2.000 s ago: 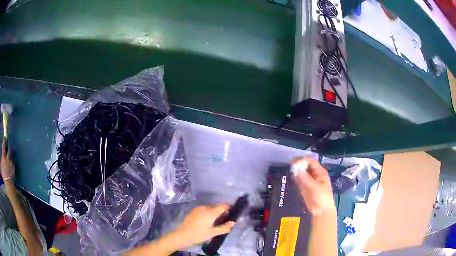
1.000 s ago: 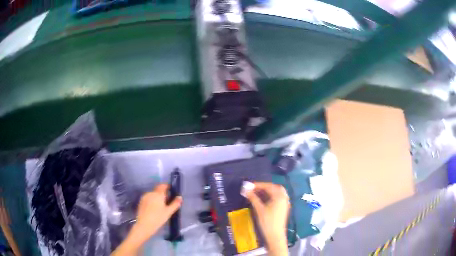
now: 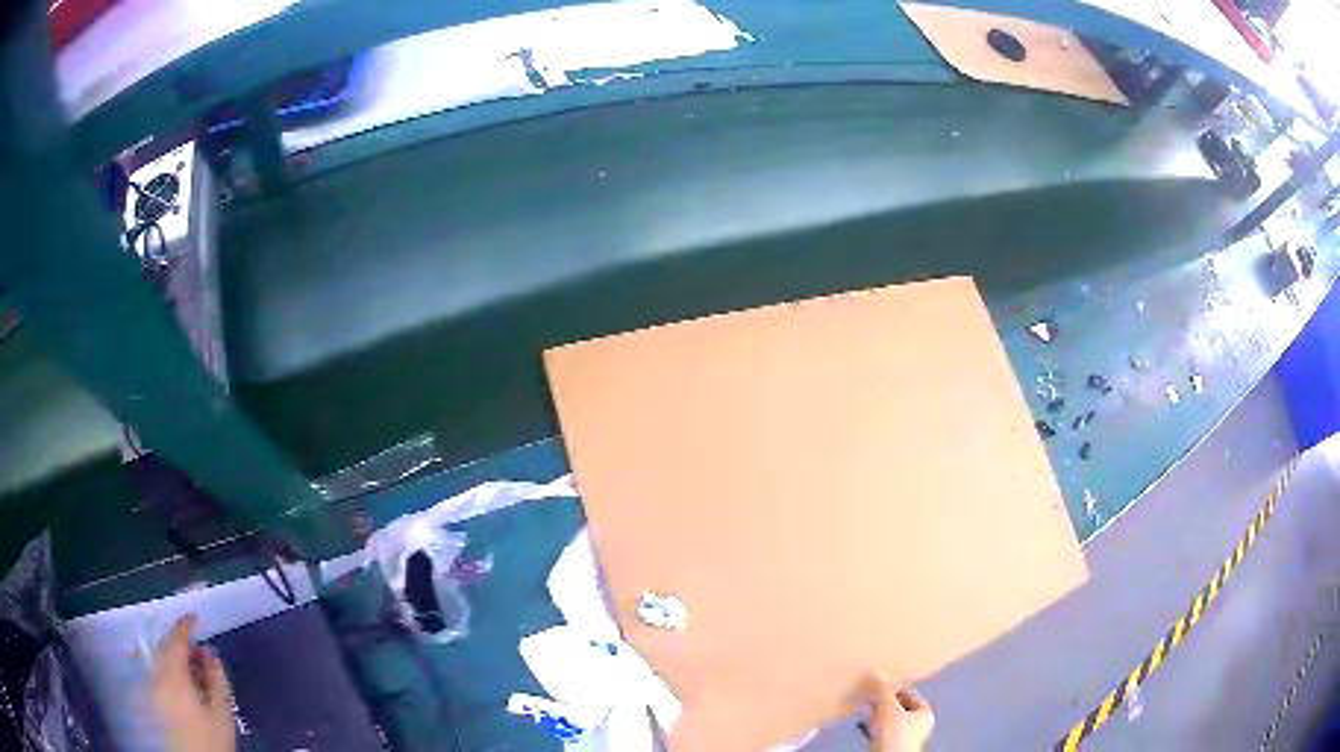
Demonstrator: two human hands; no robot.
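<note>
The cardboard sheet (image 3: 823, 470) lies large and flat across the bench. My right hand (image 3: 899, 717) is at its near edge, with finger and thumb closed on the edge. A small white crumpled scrap (image 3: 663, 610) lies on the cardboard near its left edge. The black control unit (image 3: 291, 683) is at the lower left, partly cut off by the frame. My left hand (image 3: 194, 698) is beside it over the white sheet (image 3: 125, 639), fingers apart, with nothing visible in it. The black handpiece is not visible.
A small clear bag with a dark item (image 3: 426, 591) and white crumpled cloth (image 3: 595, 683) lie left of the cardboard. A green post (image 3: 140, 345) crosses the left side, before the fan-cooled unit (image 3: 159, 199). Small parts (image 3: 1085, 426) lie scattered right of the cardboard.
The view has swung right. My right hand has gone from above the control unit to the cardboard, and a white scrap now lies there. My left hand no longer shows the black handpiece.
</note>
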